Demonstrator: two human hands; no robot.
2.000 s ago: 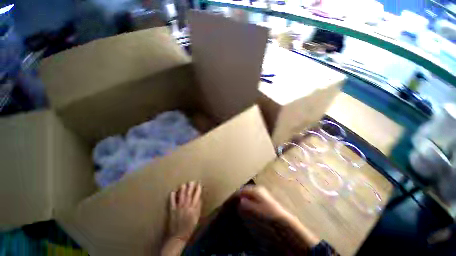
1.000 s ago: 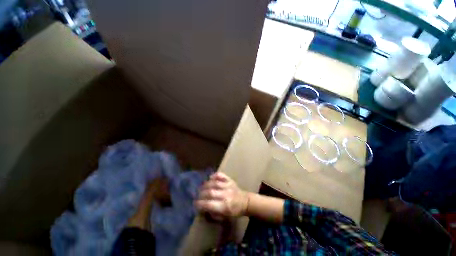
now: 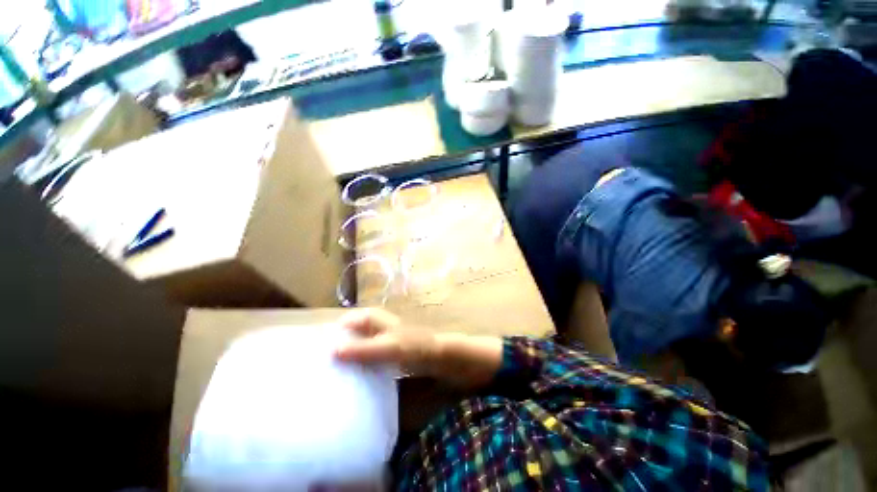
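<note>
A large white protective bag or sheet bundle (image 3: pixel 288 408), blurred and smooth, is above the near flap of the carton (image 3: pixel 207 341). My right hand (image 3: pixel 375 343) holds its upper right edge between thumb and fingers. My left hand is not clearly seen; a faint skin-toned patch shows under the bundle at the bottom edge. Several clear round covers (image 3: pixel 428 259) show as shiny rings on the brown cardboard surface (image 3: pixel 490 303) beyond my right hand. The carton's inside is dark and its contents are hidden.
A pale-topped closed carton (image 3: pixel 207 192) stands at left, with dark blue-handled cutters (image 3: pixel 149 233) on it. White cup-shaped housings (image 3: pixel 534 67) are stacked on the green bench (image 3: pixel 375 106). A person in denim (image 3: pixel 654 259) bends over at right, near other cartons.
The view has swung right, away from the carton's inside. My right hand has left the flap and now holds the white bundle. My left hand, earlier among the bagged shades, is no longer clearly visible.
</note>
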